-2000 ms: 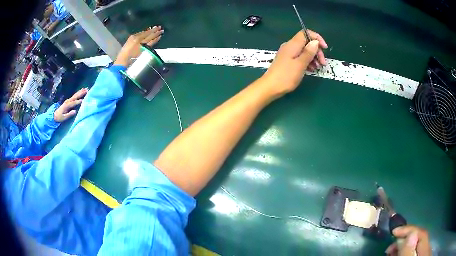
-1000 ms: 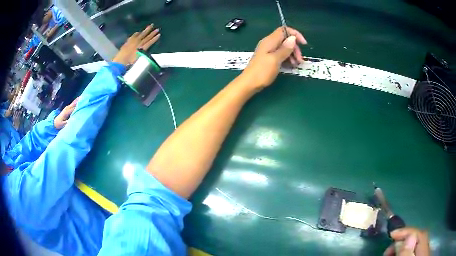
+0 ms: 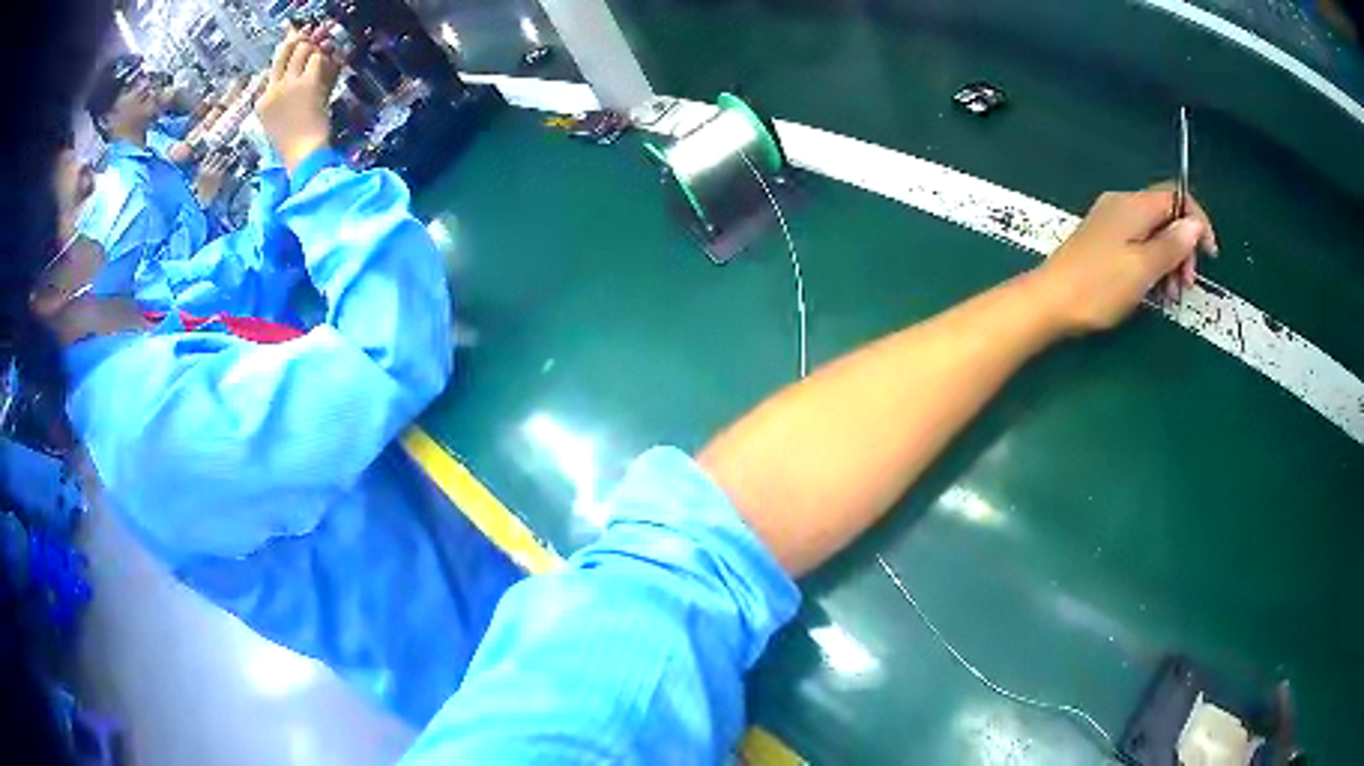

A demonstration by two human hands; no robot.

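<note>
My left hand (image 3: pixel 1129 258) is at the upper right over the worn white strip, shut on thin silver tweezers (image 3: pixel 1183 157) that point up. A small black device (image 3: pixel 980 99) lies on the green surface beyond the strip, left of the tweezers. The holding fixture (image 3: pixel 1164 709) with its pale pad (image 3: pixel 1219 739) is cut off by the bottom right edge, with no case on the pad. The tip area of the soldering iron (image 3: pixel 1282 706) shows faintly beside it. My right hand is out of the picture.
The solder spool (image 3: pixel 724 160) with green rims stands left of my forearm. Solder wire (image 3: pixel 802 285) runs from it under my arm to the fixture. A person in a blue smock (image 3: pixel 255 419) sits at the left. Yellow tape (image 3: pixel 476 498) marks the near edge.
The view has swung left, so everything sits further right and the fan and my right hand have left the picture. The neighbour's hand has left the spool area and a raised hand shows.
</note>
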